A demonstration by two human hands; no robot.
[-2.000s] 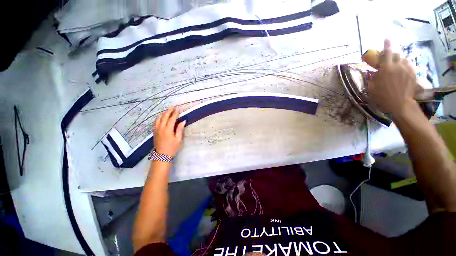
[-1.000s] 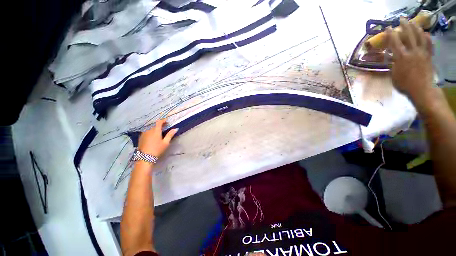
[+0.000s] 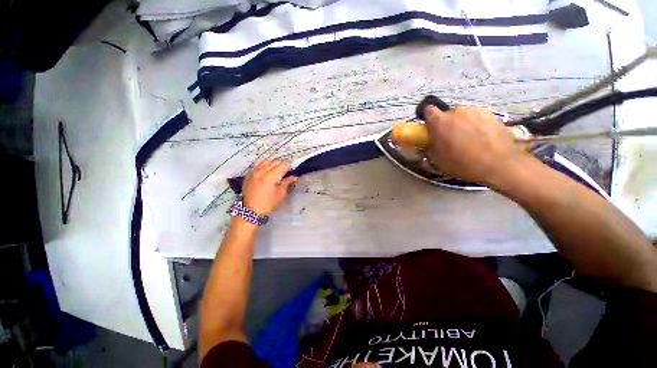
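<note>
A curved navy waistband strip (image 3: 335,157) with a white upper edge lies on the white table. My left hand (image 3: 268,188) presses on its left part, fingertips on the band, with a short dark end showing beyond the fingers. My right hand (image 3: 472,144) grips the yellow-tan handle of the steam iron (image 3: 409,167), thumb at the black knob. The iron's pointed tip faces left and its soleplate covers the middle of the band. The band shows again to the right of the iron, partly behind my forearm.
Layered white-and-navy bands (image 3: 310,54) lie along the far side. A finished navy band (image 3: 136,237) runs down the left table edge. A black hanger (image 3: 70,172) lies at far left. Hoses (image 3: 587,100) trail right from the iron. Grey-white fabric pieces (image 3: 189,16) sit at the back left.
My right hand has brought the iron from the right side left onto the band. My left hand still rests on the band's left part. The view has shifted.
</note>
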